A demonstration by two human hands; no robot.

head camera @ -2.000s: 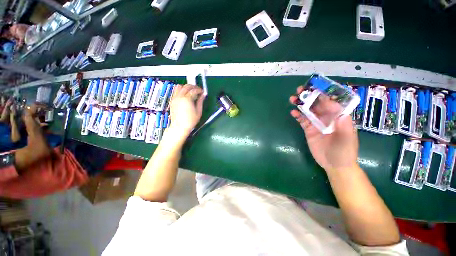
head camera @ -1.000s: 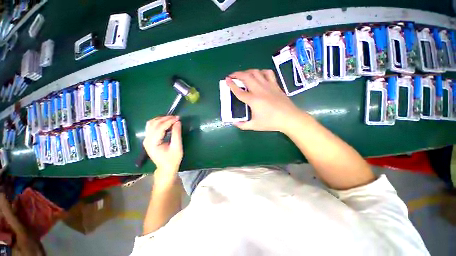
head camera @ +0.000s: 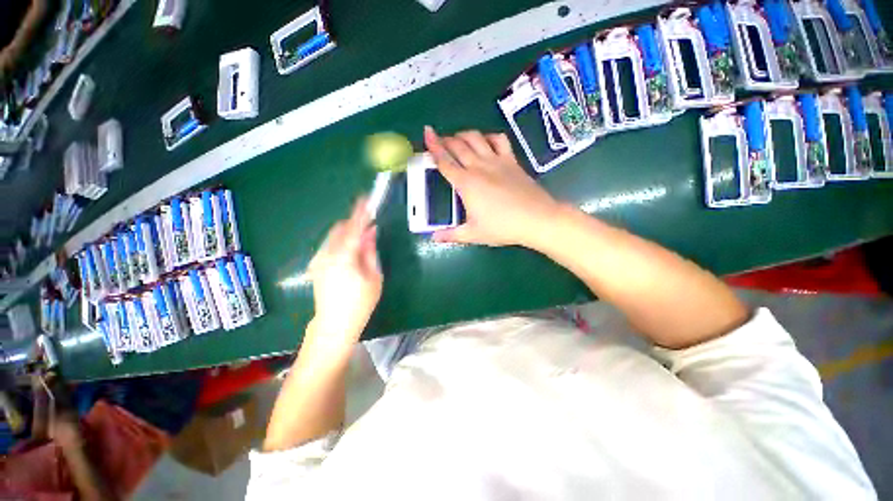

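Note:
My right hand (head camera: 494,191) holds a closed white housing (head camera: 419,201) with a dark window against the green bench, fingers over its far and right sides. My left hand (head camera: 348,269) grips the mallet (head camera: 378,192) by its handle. The mallet's yellow-green head is blurred and stands just left of the housing's far end; whether it touches the housing I cannot tell. The lower handle is hidden by my left hand.
Loaded housing halves with blue cells stand in two rows at left (head camera: 160,235) and two rows at right (head camera: 727,157). A pale metal strip (head camera: 323,110) crosses the bench, with more housings beyond it. A person's arm and red clothing show at lower left, beside a cardboard box (head camera: 211,437).
My left hand has taken hold of the mallet and raised it from the bench, its head now beside the housing. My right hand still holds the housing. The view has shifted slightly.

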